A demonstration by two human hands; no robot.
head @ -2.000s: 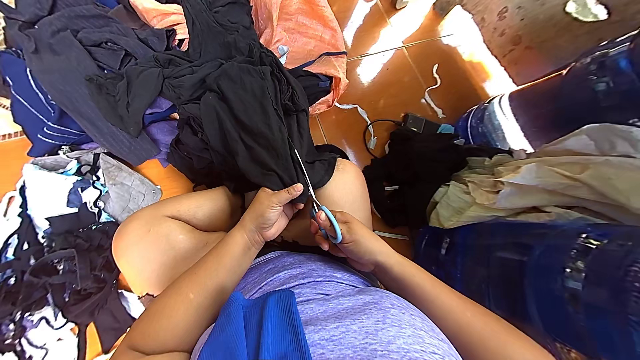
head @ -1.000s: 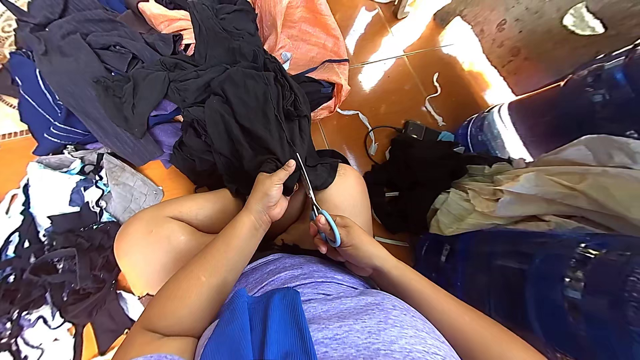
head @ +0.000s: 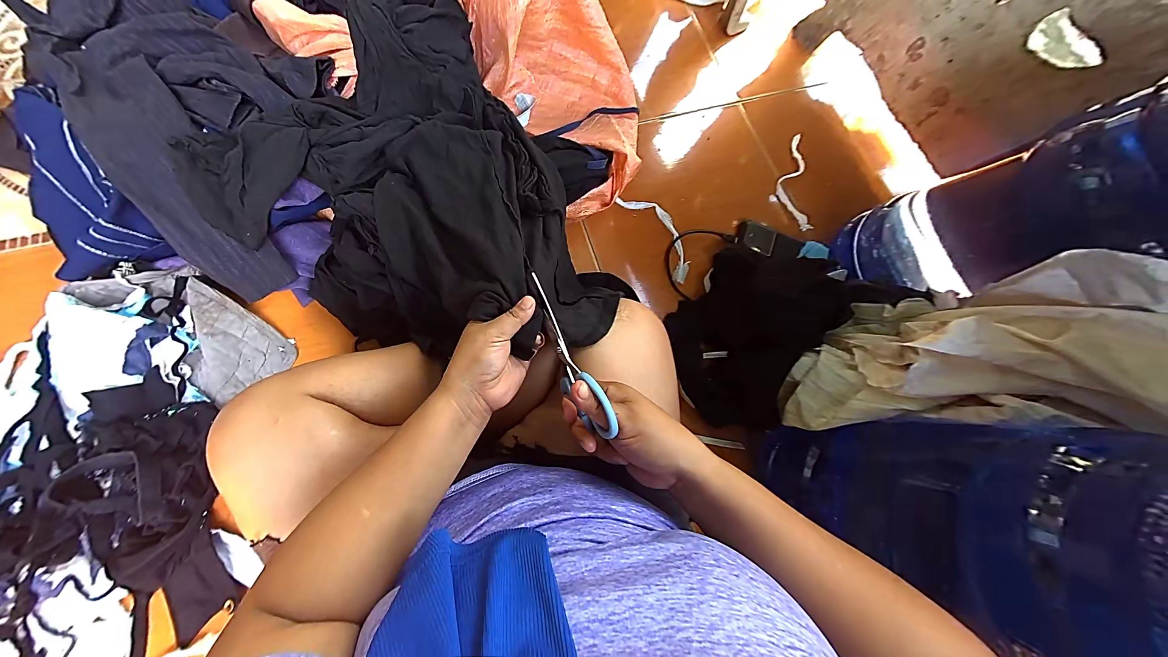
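My left hand grips a bunched edge of black fabric that is draped over my lap and knee. In my right hand is a pair of scissors with light blue handles, fingers through the loops. The slim metal blades point up and slightly left, against the black fabric just right of my left hand; one blade shows along the cloth, and the other is largely hidden. A piece of blue ribbed fabric lies on my lavender shirt.
Dark and blue garments spread at upper left, beside an orange sack. Cut cloth pieces are heaped at left. To the right are a black cloth, beige fabric and dark blue containers. A white strip lies on the tiles.
Both hands stay in nearly the same place. The fabric near the blades has shifted slightly, and the scissors look more closed than two seconds ago.
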